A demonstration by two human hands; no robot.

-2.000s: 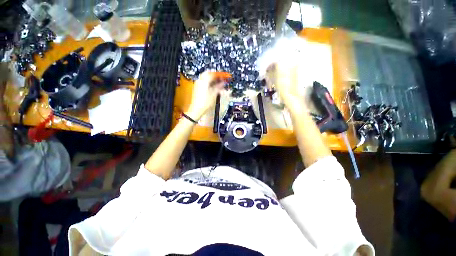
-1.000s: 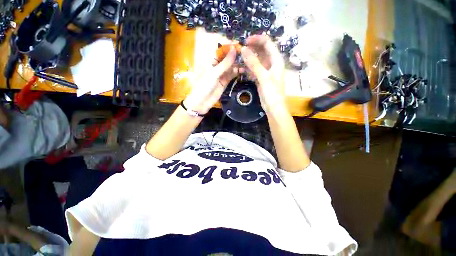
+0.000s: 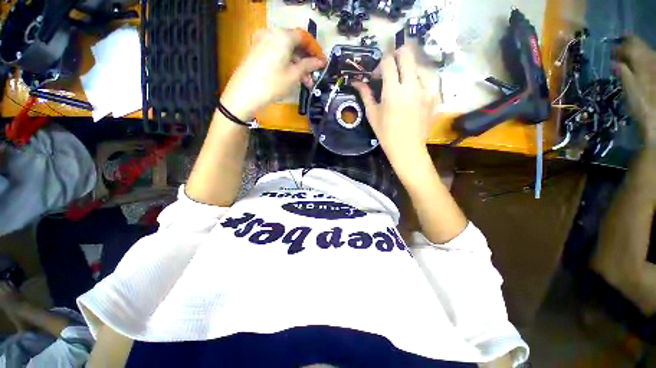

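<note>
The black camera housing (image 3: 347, 136) lies at the bench's front edge, its round end with a brass-coloured ring towards me and its wired inside facing up. My left hand (image 3: 277, 72) is at its left side, holding the orange-handled tool (image 3: 310, 44) against the palm, with thumb and finger close together near the housing's edge. My right hand (image 3: 400, 93) reaches over the housing's right side, fingertips at its inner parts; whether they grip a part is hidden. A black side arm (image 3: 312, 29) shows beside the housing. Camera lens modules (image 3: 352, 20) lie in a heap behind it.
The hot glue gun (image 3: 529, 68) lies at right, its glue stick (image 3: 538, 162) past the bench edge. Wired small parts (image 3: 593, 108) are further right, with another person's hand (image 3: 636, 61) over them. The parts tray (image 3: 180, 68), paper sheet (image 3: 115, 75) and black units (image 3: 36, 36) are at left.
My hands have parted from above the housing: the left moved left with the orange tool, the right moved down over the housing's right side. The housing's inside is uncovered. Another person's hand has appeared right.
</note>
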